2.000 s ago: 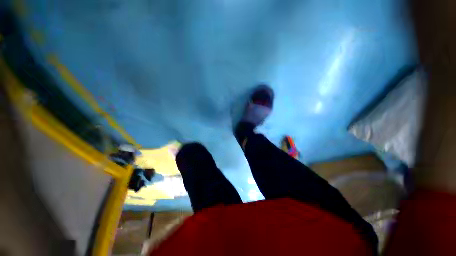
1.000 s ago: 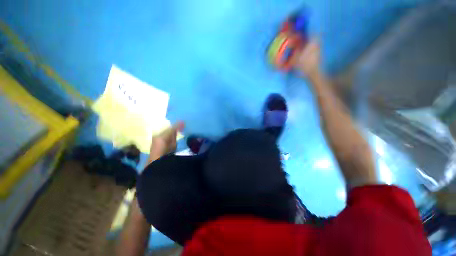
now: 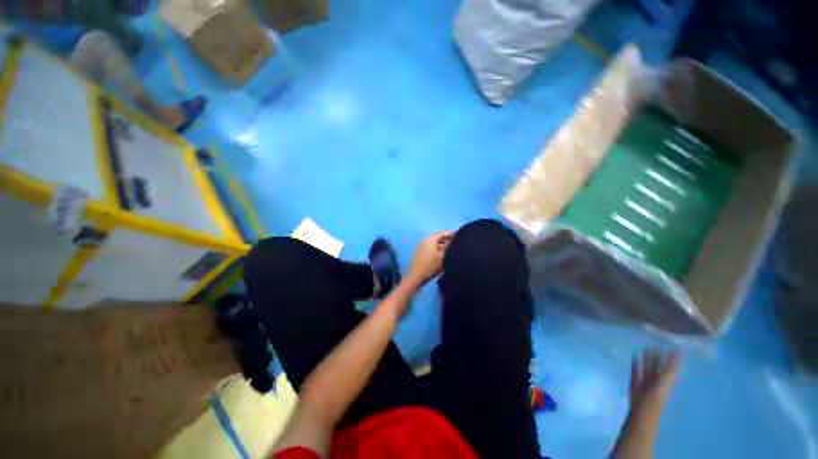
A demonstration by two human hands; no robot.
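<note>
An open brown carton (image 3: 744, 260) with a clear liner over its rim stands on the floor at the right. Dark green product boxes (image 3: 659, 193) with white marks lie in a row inside it. My left hand (image 3: 430, 257) is between my knees, against the inner side of the right knee; its fingertips are partly hidden and I cannot tell if it holds anything. My right hand (image 3: 655, 381) is just below the carton's near corner, slightly blurred, with fingers apart and empty. The tape dispenser (image 3: 543, 400), mostly hidden, shows red and blue beside my right leg.
Yellow-edged white containers (image 3: 161, 175) are at left, with a printed brown carton (image 3: 108, 376) below them. Black filler (image 3: 242, 336) and yellow sheets (image 3: 251, 417) lie near my left leg. A grey bag (image 3: 516, 40) and brown cartons (image 3: 229, 45) are farther off. Another person's leg shows upper left.
My right hand has let go of the tape dispenser and moved down beside the carton. My left hand has moved from the paper to between my knees. The carton of green boxes has come into view.
</note>
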